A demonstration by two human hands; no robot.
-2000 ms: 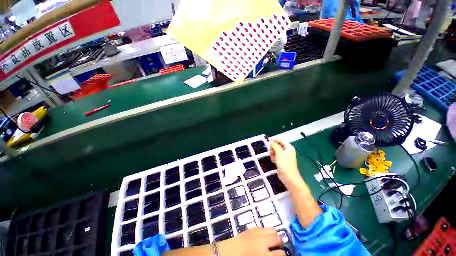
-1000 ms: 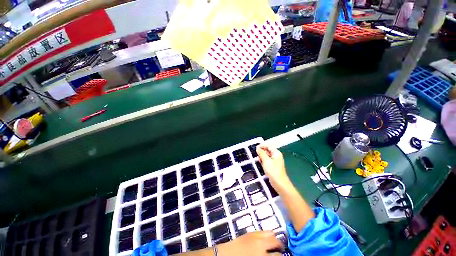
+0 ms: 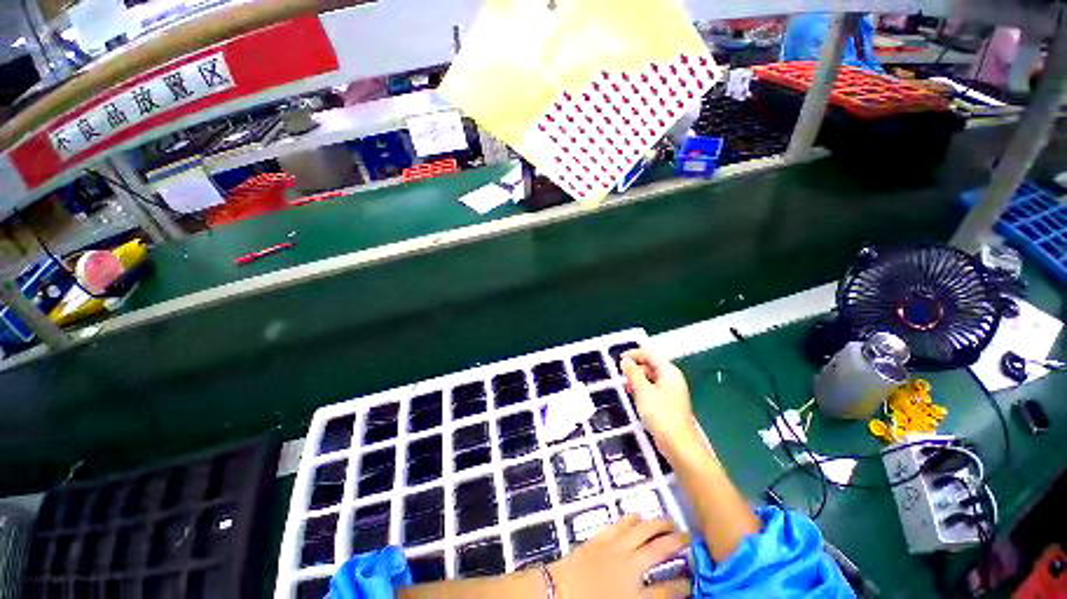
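Observation:
A white blister tray [image 3: 307, 462] lies in front of me, its pockets holding black glossy parts [image 3: 425, 466]. A small crumpled white piece [image 3: 568, 413] lies on its upper right part. My right hand [image 3: 662, 396] is at the tray's far right corner, with thumb and fingertips together; whether they pinch a part is too small to tell. My left hand [image 3: 620, 559], with a thin wrist band, is low over the tray's near right part. A dark, shiny thing [image 3: 667, 570] shows at its fingers; its grip is unclear.
A black foam tray [image 3: 135, 521] lies left of the white tray. The green conveyor [image 3: 386, 310] runs behind. At right are a fan [image 3: 919, 307], a grey bottle [image 3: 862, 377], yellow pieces [image 3: 909, 412], cables and a power strip [image 3: 933, 497]. A sticker sheet [image 3: 573, 88] hangs above.
The camera view has shifted. Against the tray, my right hand has moved slightly left, from its right edge to the far corner pocket. My left hand stays low over the tray, its fingers showing more.

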